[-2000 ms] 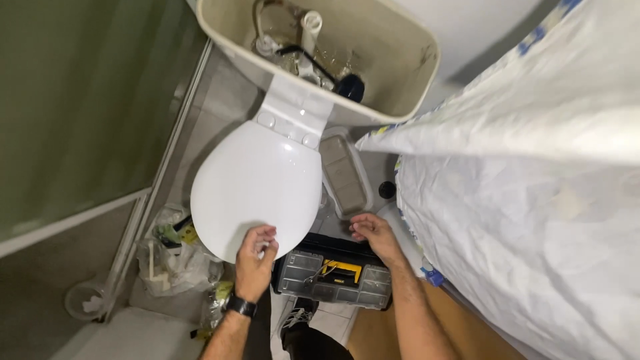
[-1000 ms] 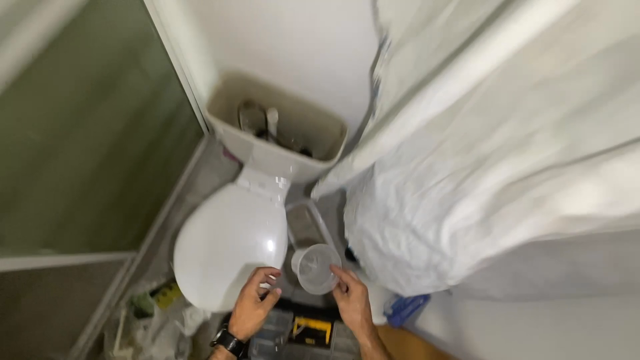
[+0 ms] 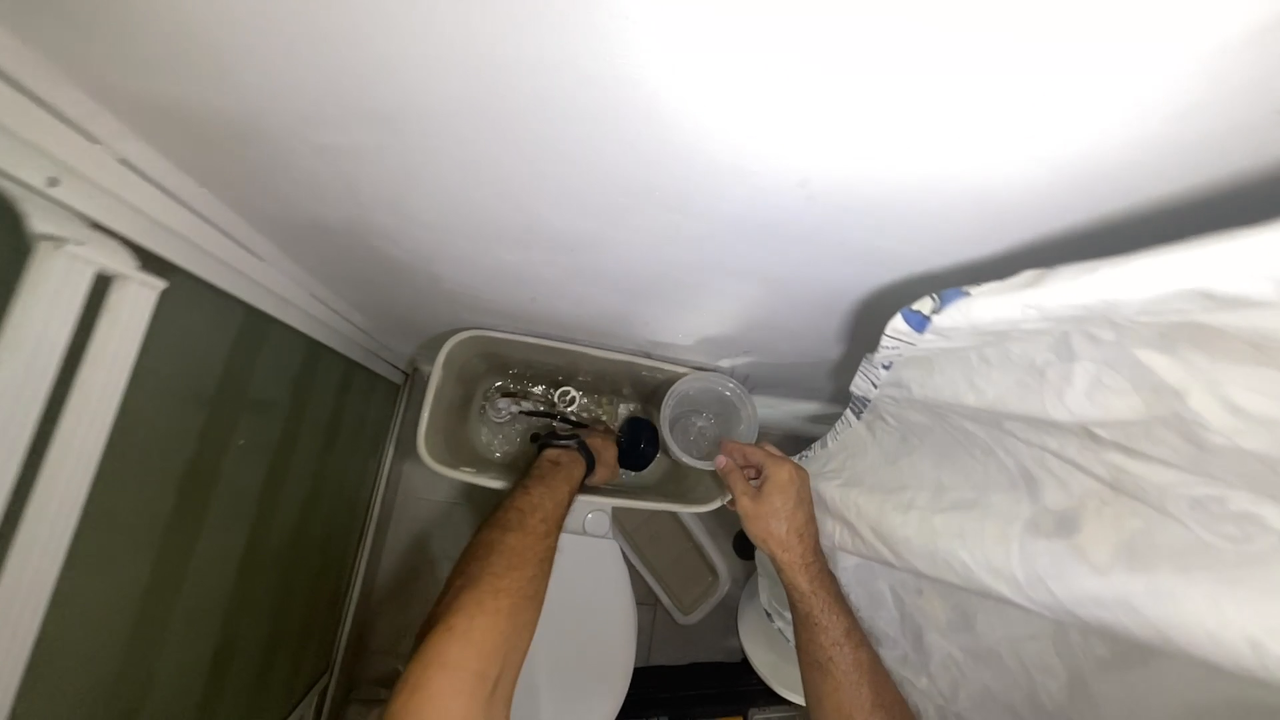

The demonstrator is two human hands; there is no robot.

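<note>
My left hand [image 3: 600, 455] reaches down inside the uncovered toilet cistern [image 3: 440, 420], beside a dark round float [image 3: 638, 444]; its fingers are largely hidden, so its grip cannot be told. A white plastic fitting [image 3: 567, 399] and a black arm show left of the float, with shiny water around them. Between thumb and fingers, my right hand [image 3: 765, 495] pinches the rim of a clear round plastic tub [image 3: 708, 420] over the cistern's right end. The tub's open top faces up.
Below the cistern is the closed white toilet lid [image 3: 585, 620]. The cistern's lid [image 3: 675, 560] stands or lies on the floor beside it. A white shower curtain [image 3: 1050, 480] hangs at the right, a green panel [image 3: 220, 480] at the left. A black toolbox edge [image 3: 685, 690] shows at the bottom.
My left hand has gone from above the toilet lid into the cistern. My right hand, empty two seconds ago, has carried the clear tub up to the cistern. The view has shifted toward the wall.
</note>
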